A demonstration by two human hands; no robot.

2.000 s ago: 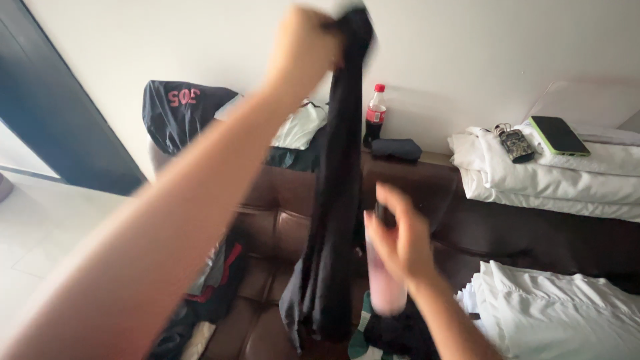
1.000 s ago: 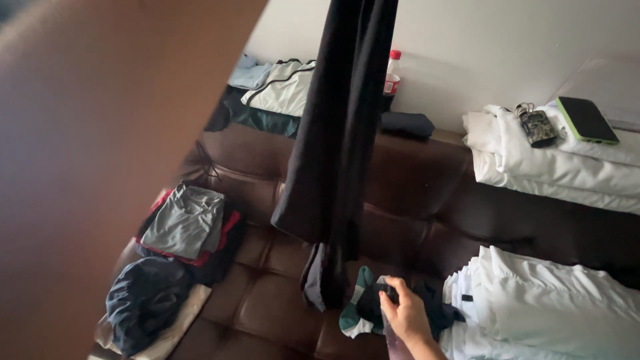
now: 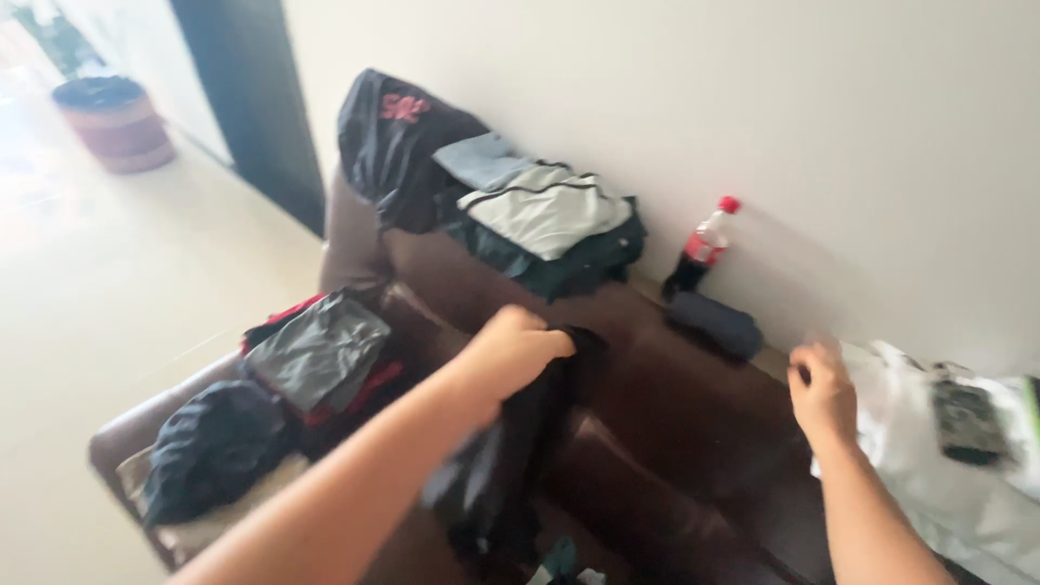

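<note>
My left hand (image 3: 532, 345) is closed on the top end of a dark, long garment (image 3: 520, 455), which hangs down over the brown leather sofa (image 3: 699, 422). My right hand (image 3: 822, 382) is raised on the right, near the white folded bedding (image 3: 910, 455); its fingers are curled and blurred, and whether anything is in them cannot be made out. Between the hands, beyond them, a rolled dark cloth (image 3: 715, 325) lies on the sofa's back, beside a cola bottle with a red cap (image 3: 705, 244).
Folded clothes (image 3: 552, 207) and a dark bag (image 3: 406, 154) rest along the sofa's back by the wall. A grey folded garment (image 3: 321, 349) and a dark blue bundle (image 3: 215, 447) lie at the left. A camouflage-patterned item (image 3: 968, 422) sits on the bedding. A planter (image 3: 118, 126) stands on the floor.
My left hand, up high with the dark garment two seconds ago, is now lower. The bottle-like object in my right hand two seconds ago no longer shows there. The view has swung left.
</note>
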